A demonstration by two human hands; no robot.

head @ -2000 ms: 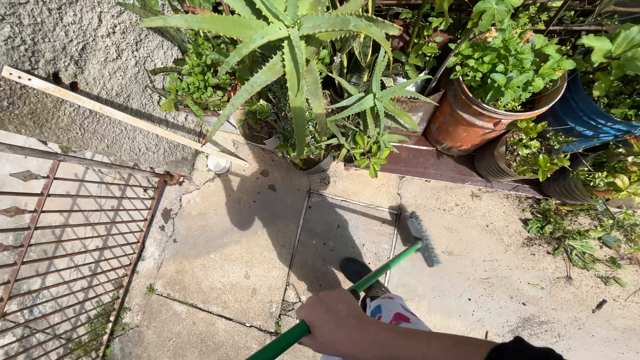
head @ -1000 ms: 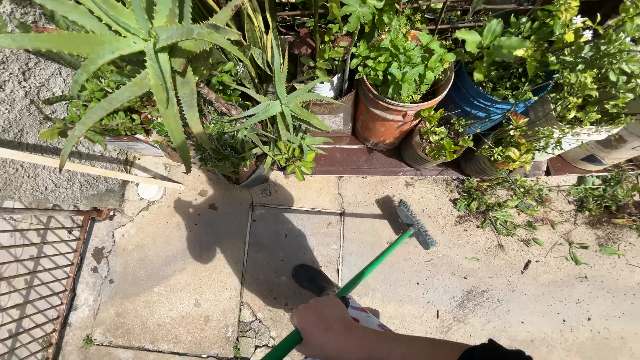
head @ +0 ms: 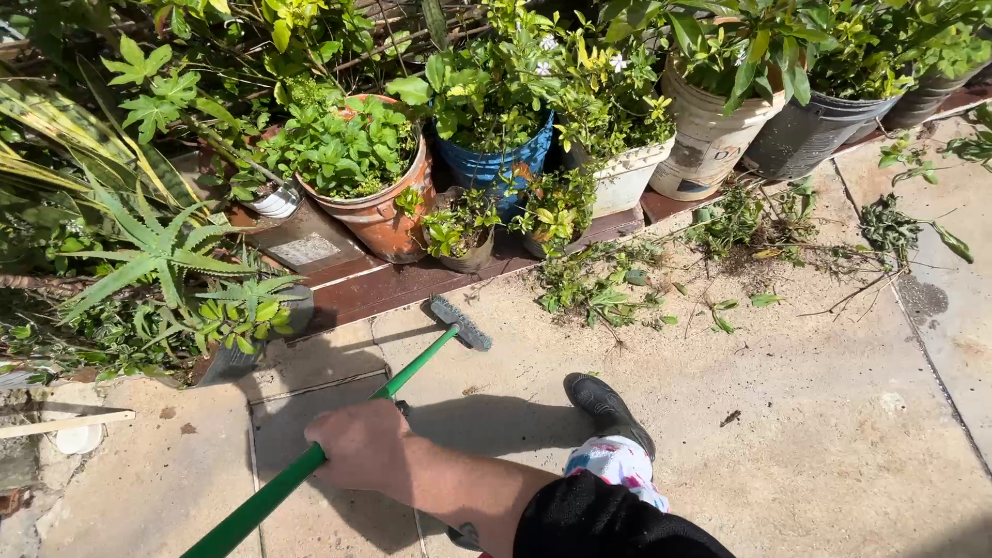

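Note:
My right hand (head: pixel 363 447) is closed around the green handle (head: pixel 271 496) of a push broom, coming in from the bottom of the view. The handle slants up and right to the broom's dark head (head: pixel 460 323), which rests on the concrete just in front of the brown tiled ledge. Right of the head, pulled weeds (head: pixel 597 287) and loose soil lie along the foot of the potted plants. My left hand is out of view.
An orange pot (head: pixel 387 209), a blue pot (head: pixel 496 159), a white planter (head: pixel 632 174) and several buckets line the ledge. A black boot (head: pixel 608 411) stands on the paving. A wooden strip (head: pixel 70 425) lies at the far left, and a spiky aloe (head: pixel 159 256) overhangs the left side.
The view has swung to the right along the row of pots, and the metal grating has left it. A black boot now stands farther right on the paving. My right hand keeps its hold on the broom.

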